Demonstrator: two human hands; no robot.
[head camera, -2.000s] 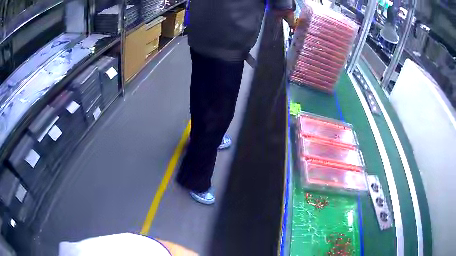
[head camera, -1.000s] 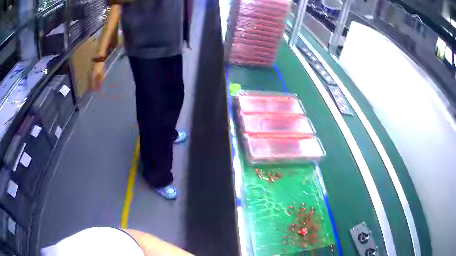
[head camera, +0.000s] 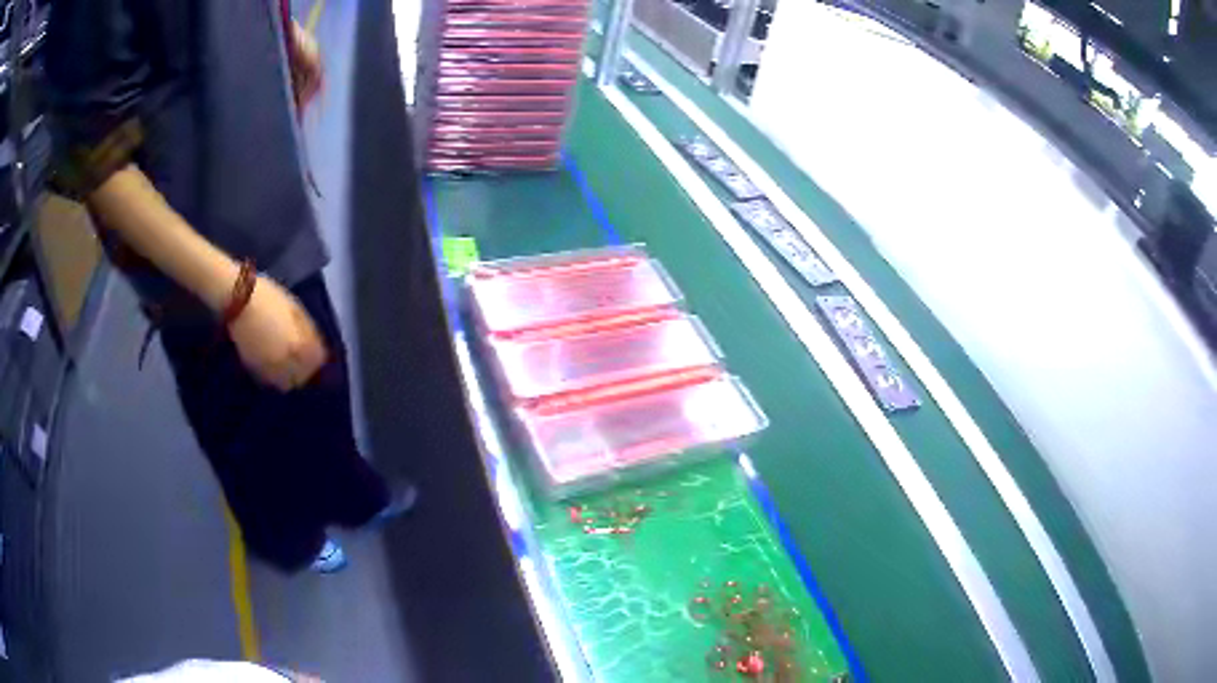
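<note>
Neither of my hands is in the picture; only a white sleeve or garment edge shows at the bottom left. Nearest in front of me is the bright green mat (head camera: 621, 587). A loose pile of small red-copper rings (head camera: 767, 624) lies on it, with a brighter red cluster (head camera: 751, 663) inside. A smaller ring group (head camera: 617, 515) lies closer to the trays. Clear plastic trays (head camera: 614, 360) with red strips across sit just beyond the mat.
A tall pink-red tray stack (head camera: 505, 87) stands farther back. Several three-hole plates (head camera: 865, 350) lie between the pale rails at right. A lime sticker (head camera: 459, 255) is by the bench edge. A person (head camera: 200, 200) stands in the aisle at left, one arm hanging near the bench.
The view has turned right, so the bench sits farther left. The person appears closer. More plates show between the rails. The plate beside the mat is out of view.
</note>
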